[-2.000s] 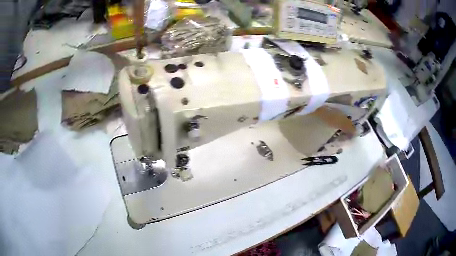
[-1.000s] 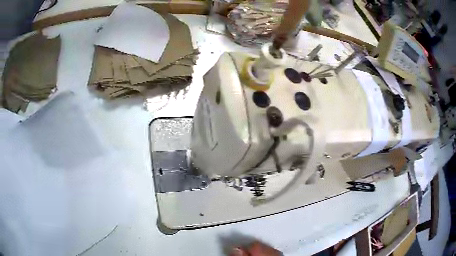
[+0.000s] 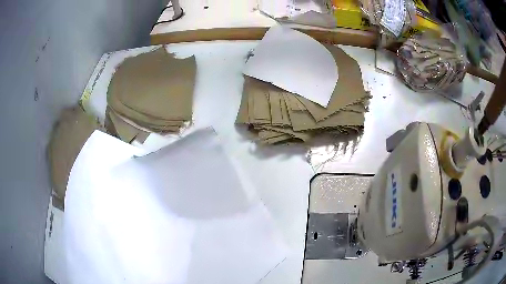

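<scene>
The cream sewing machine head (image 3: 410, 194) with blue JUKI lettering stands at the right. Its shiny needle plate (image 3: 332, 236) lies in the cream bed at its left end. Large thin white fabric panels (image 3: 127, 222) lie on the table left of the bed, one with a curved edge. Neither of my hands is in the picture.
Khaki piece stacks lie behind: one at the back left (image 3: 152, 91), another (image 3: 299, 113) partly under a white curved piece (image 3: 294, 61). A further khaki piece (image 3: 69, 147) is at the far left. A plastic-wrapped bundle (image 3: 433, 61) sits back right.
The view has swung left, so the machine now stands at the right edge and the white panels show more fully. The fingers seen at the bottom one second ago are out of the picture.
</scene>
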